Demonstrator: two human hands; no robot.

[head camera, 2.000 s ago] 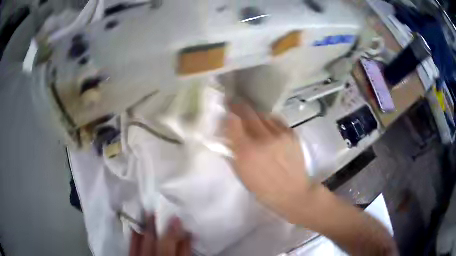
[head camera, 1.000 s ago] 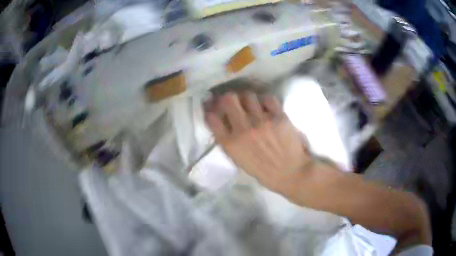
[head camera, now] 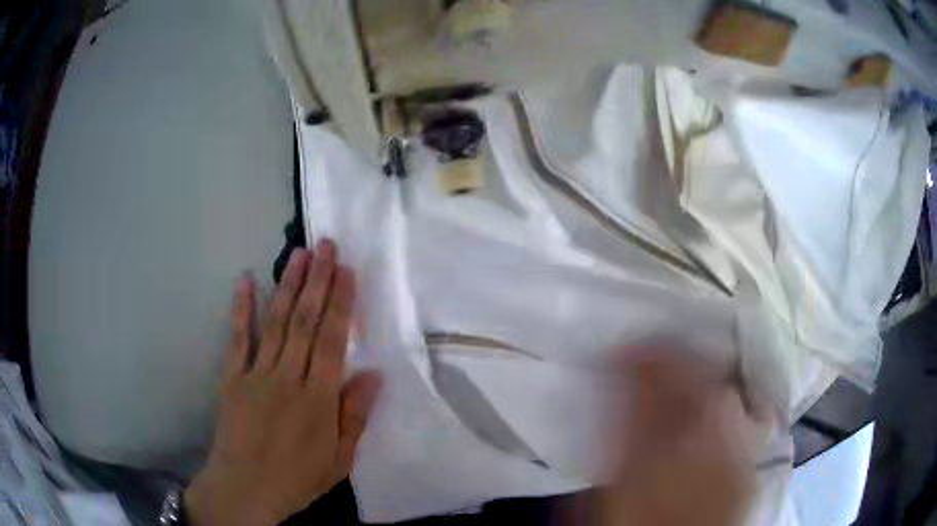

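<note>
The white garment body (head camera: 493,257) lies spread under and right of the machine head (head camera: 606,31), with brown-grey seam lines on it. A loose white flap (head camera: 812,154) with a stitch line is at the upper right. The small presser foot (head camera: 396,159) is at the cloth near its left edge, beside the thread tension assembly (head camera: 454,134). My left hand (head camera: 277,385) lies flat, fingers extended, over the cloth's left edge and the table. My right hand (head camera: 683,431) is strongly blurred over the lower right cloth; its fingers and any grip are unclear.
The pale table (head camera: 154,247) extends left of the cloth, with its curved edge at the far left. Pale material (head camera: 41,462) shows at the lower left corner. A bright white sheet-like piece (head camera: 834,478) is at the lower right. Tan pads are on the machine head.
The view has shifted toward the machine's needle end. The cloth is now spread wider, my left hand is back in view on its left edge, and my right hand has moved down from under the machine arm.
</note>
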